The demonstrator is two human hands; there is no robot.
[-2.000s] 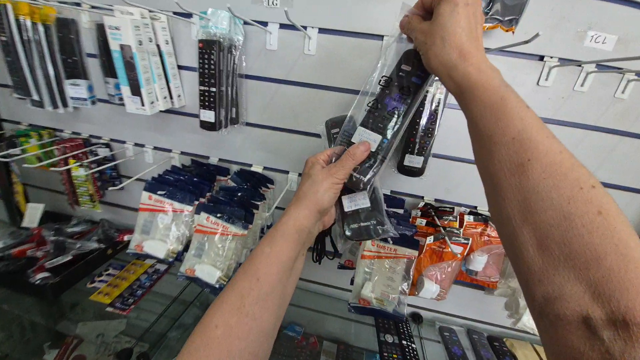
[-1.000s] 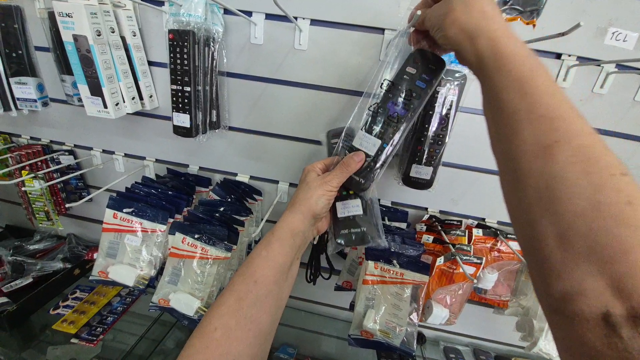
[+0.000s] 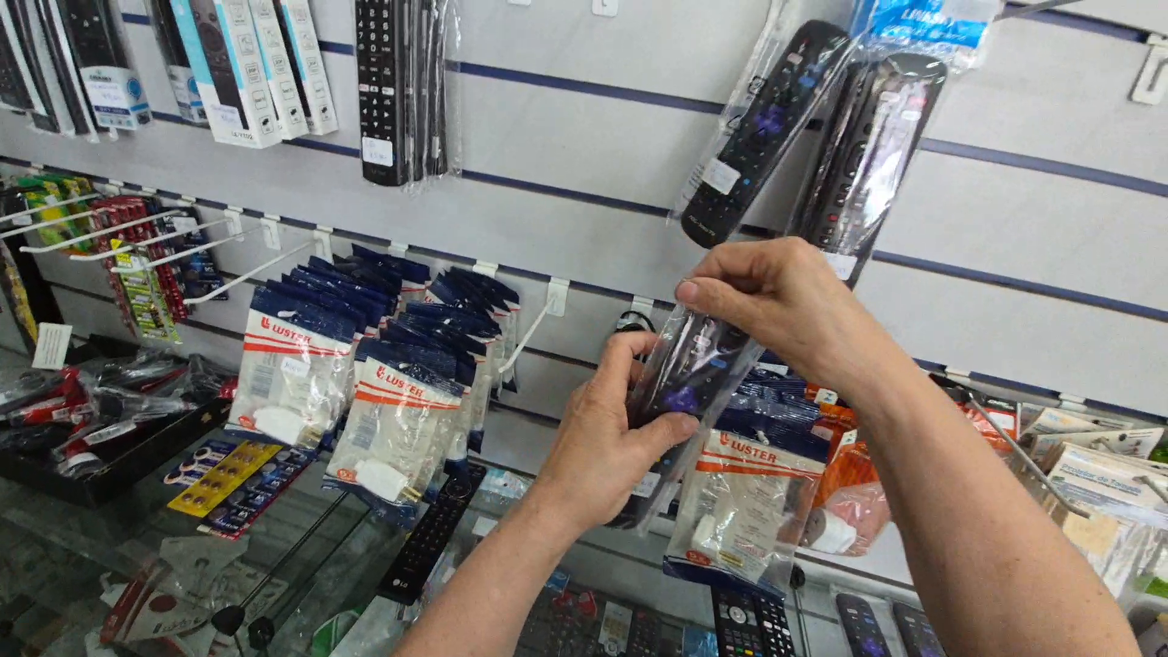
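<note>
Between my hands is a black remote control in a clear plastic bag [image 3: 680, 397], tilted in front of the wall display. My left hand [image 3: 607, 429] grips its lower body, thumb across the front. My right hand [image 3: 776, 306] pinches the top of the bag between thumb and fingers. Above my right hand hangs a similar bagged remote [image 3: 766, 132] with a purple button and a small sticker. Beside it, another bagged black remote [image 3: 871, 155] hangs under a blue header, its lower end partly behind my right hand.
Slatwall [image 3: 566, 137] with metal hooks stands ahead. Blue-topped packets [image 3: 297, 374] hang left, another such packet [image 3: 748, 502] hangs below my hands, and orange packets [image 3: 844, 493] hang right. Bagged remotes [image 3: 379, 91] hang upper left. A glass counter [image 3: 301, 538] and black tray [image 3: 91, 474] lie below.
My right hand has come down from the top of the hanging remotes. A bagged remote is now held lower, apart from the one hanging above, and my left hand is lower too.
</note>
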